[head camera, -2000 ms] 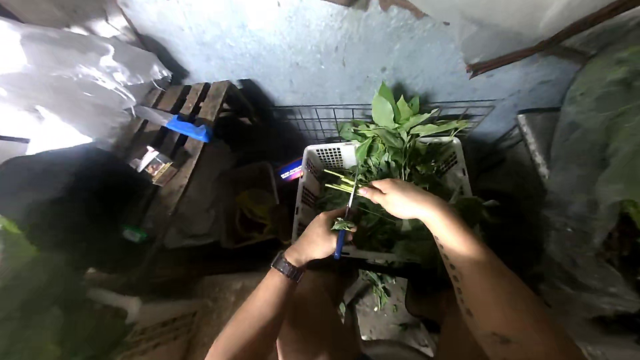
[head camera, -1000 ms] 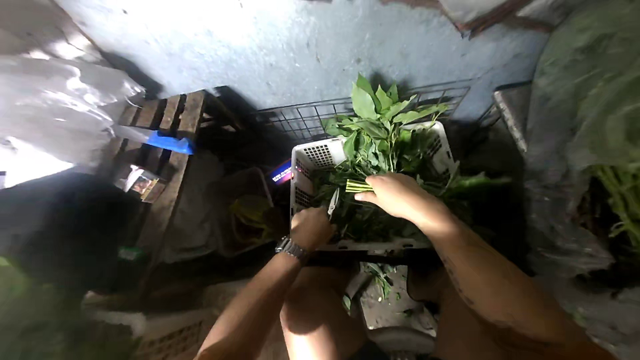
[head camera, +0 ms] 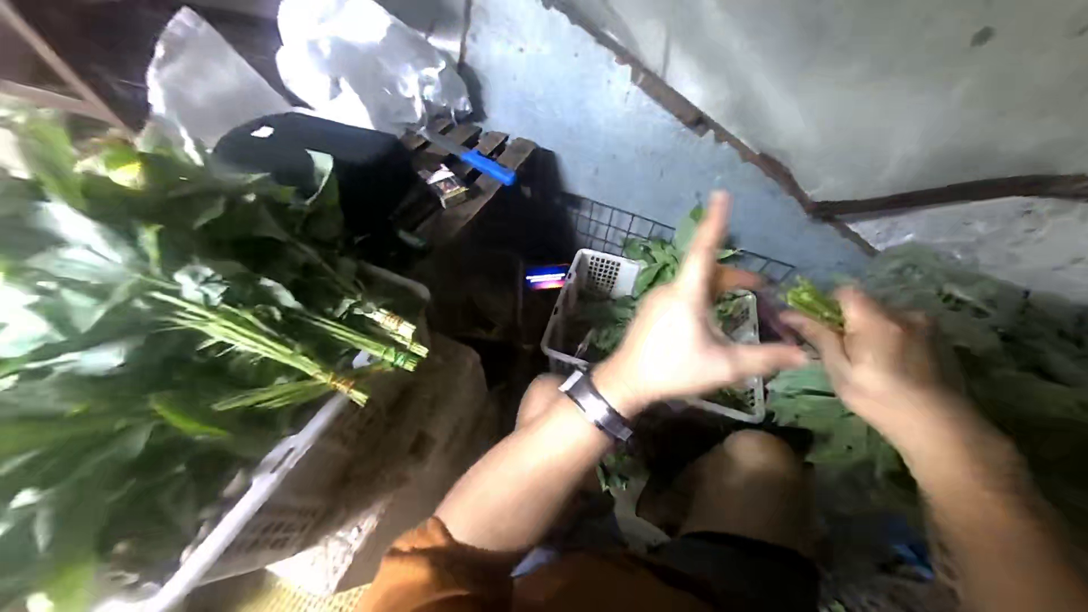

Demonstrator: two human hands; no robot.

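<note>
My left hand (head camera: 680, 336), with a watch (head camera: 595, 404) on its wrist, is raised with thumb and fingers spread and holds nothing. Right of it, my right hand (head camera: 875, 357) is closed around a bunch of green stems (head camera: 812, 303); its leaves (head camera: 812, 399) hang below, blurred. Behind my left hand is a white perforated plastic crate (head camera: 616, 274) with leafy greens (head camera: 654, 265) in it. Tied bunches of leafy greens (head camera: 246, 340) lie at the left, their cut stem ends toward the middle. The scissors are not clearly seen.
A blue-handled knife (head camera: 489, 166) and a small box (head camera: 446, 185) rest on a wooden slatted stand (head camera: 514, 153), beside clear plastic bags (head camera: 374, 64). A lit screen (head camera: 546, 277) is left of the crate. A wire rack (head camera: 620, 223) stands against the wall. More greenery (head camera: 977, 314) fills the right side.
The view has swung left, showing the tied bunches. My left hand has let go of the scissors and is spread. My right hand has moved right, away from the crate, with the stems.
</note>
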